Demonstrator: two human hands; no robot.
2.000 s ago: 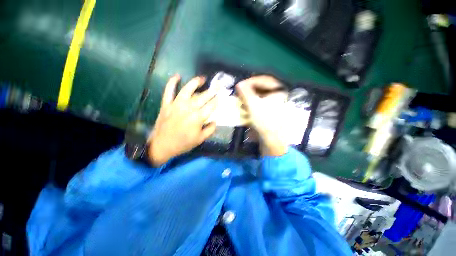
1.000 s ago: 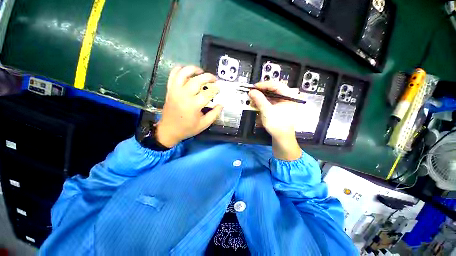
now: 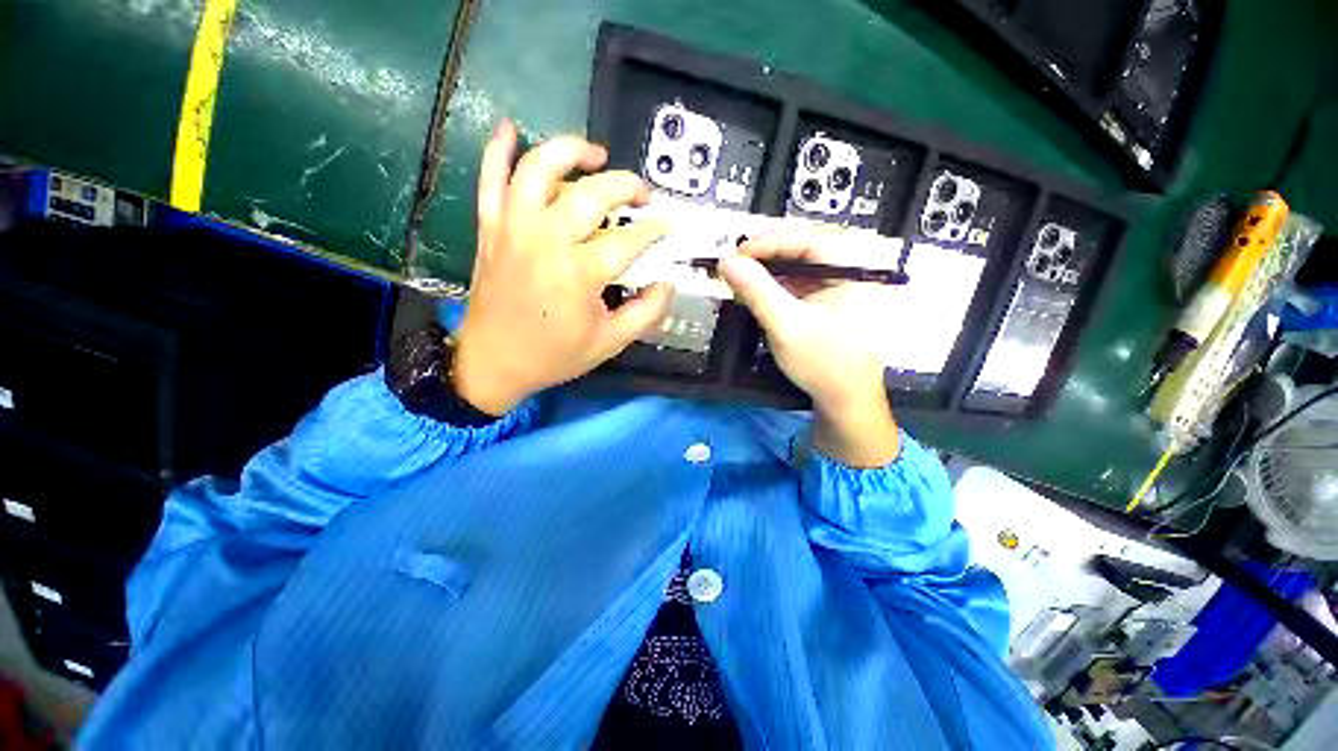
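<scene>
A black four-slot tray [image 3: 763, 75] holds smartphone back housings, each with a pale camera block and dark lens rings. The leftmost housing [image 3: 682, 150] lies partly under my hands. My left hand [image 3: 558, 286] holds a white adhesive strip [image 3: 668, 235] with black dots between thumb and fingers over that housing. My right hand [image 3: 807, 316] grips thin black tweezers [image 3: 851, 272] like a pencil, with the tip at the strip. Whether the tip holds a piece is too small to tell. A bright white sheet-like area [image 3: 932, 308] covers part of the middle housings.
Another black tray [image 3: 1079, 103] lies at the upper right. An orange screwdriver [image 3: 1247, 235] lies to the right, beside a bagged bundle [image 3: 1233, 330] and a small fan [image 3: 1303, 477]. Yellow tape [image 3: 201, 103] marks the green mat [image 3: 330, 140]. Dark stacked trays [image 3: 88, 382] stand at left.
The view has shifted, and the four-slot tray appears larger. The earliest frame is blurred. My hands remain at the strip, with the tweezers now lying flatter and their tip slightly further left.
</scene>
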